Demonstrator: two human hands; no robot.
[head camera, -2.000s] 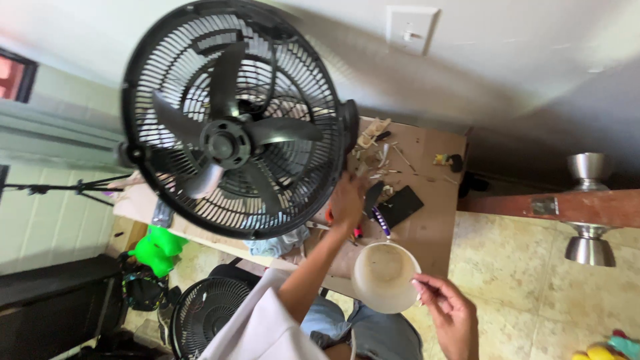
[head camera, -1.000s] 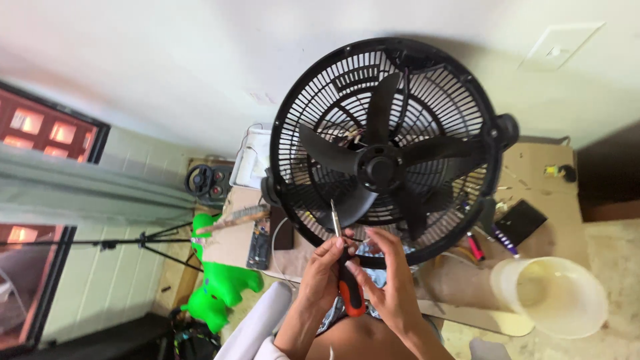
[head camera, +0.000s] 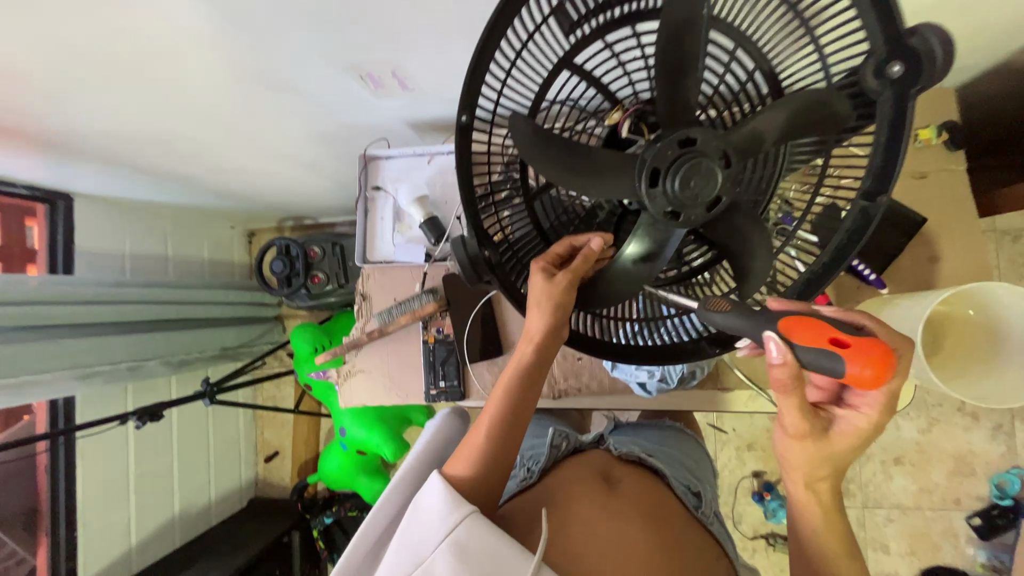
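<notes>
A black fan with bare blades (head camera: 694, 180) and a slatted rear grille stands on the cardboard-covered table. My left hand (head camera: 570, 276) is at the lower left blade, fingertips bent together over its edge; whether they pinch something small cannot be seen. In my right hand (head camera: 832, 384) is a screwdriver (head camera: 836, 344) with an orange and black handle, its metal shaft pointing left, near the lower rim of the grille. Wires (head camera: 628, 120) show behind the blades, left of the hub.
A whitish tub (head camera: 972, 344) stands at the right edge. Left of the fan are a wire brush (head camera: 408, 308), an opened phone (head camera: 442, 364) and a white tray (head camera: 372, 252) holding a bulb. A green inflatable toy (head camera: 360, 440) and a black tripod (head camera: 210, 392) are further left.
Two seconds ago my right hand held the tub's rim. One second ago both hands were together at the screwdriver; now they are apart, the screwdriver in my right hand and my left at a blade.
</notes>
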